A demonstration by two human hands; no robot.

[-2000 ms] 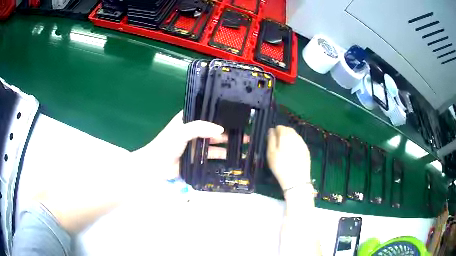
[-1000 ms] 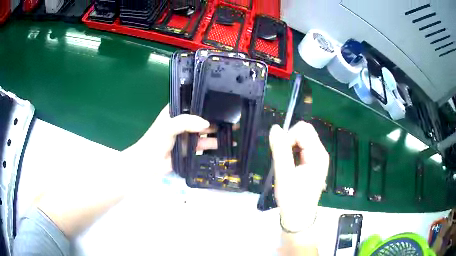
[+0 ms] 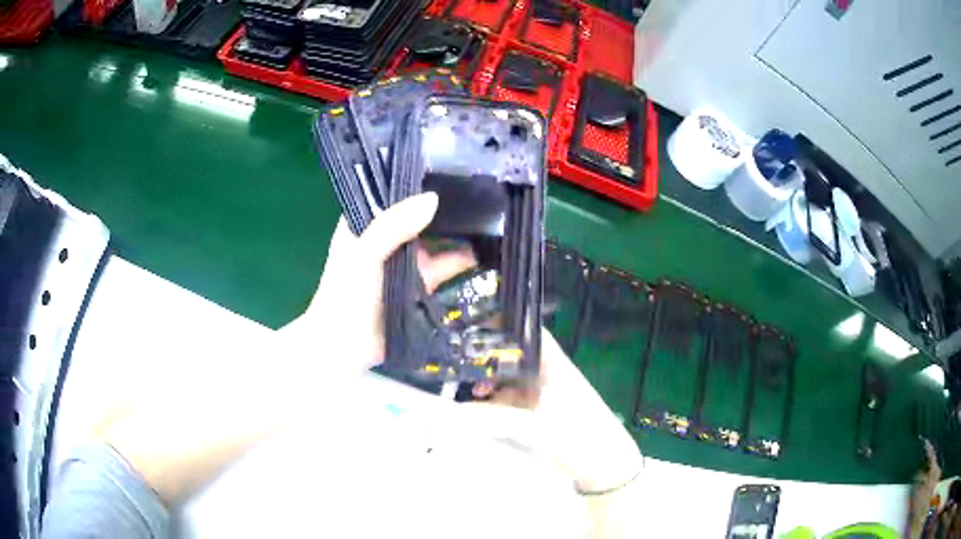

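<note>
A fanned stack of black phone middle frames [image 3: 469,211] is held upright in front of me, with gold contacts at its ends. My left hand [image 3: 364,268] grips the stack from its left side, thumb across the front and fingers showing through the opening. My right hand [image 3: 532,395] is at the lower end of the stack, mostly behind it; its fingers are largely hidden, so its hold is unclear. More middle frames [image 3: 674,358] lie in a row on the green surface [image 3: 211,190] at right.
A red tray [image 3: 645,168] with single frames and piles is beyond my hands. White tape rolls [image 3: 706,147] stand by the pale cabinet [image 3: 843,95]. A single phone or frame [image 3: 753,514] lies at lower right beside a green fan [image 3: 843,533], cut off by the edge.
My right hand has moved left from beside the stack to its lower end; the tilted frame it held is no longer seen apart. The stack is now more fanned. The view has shifted slightly.
</note>
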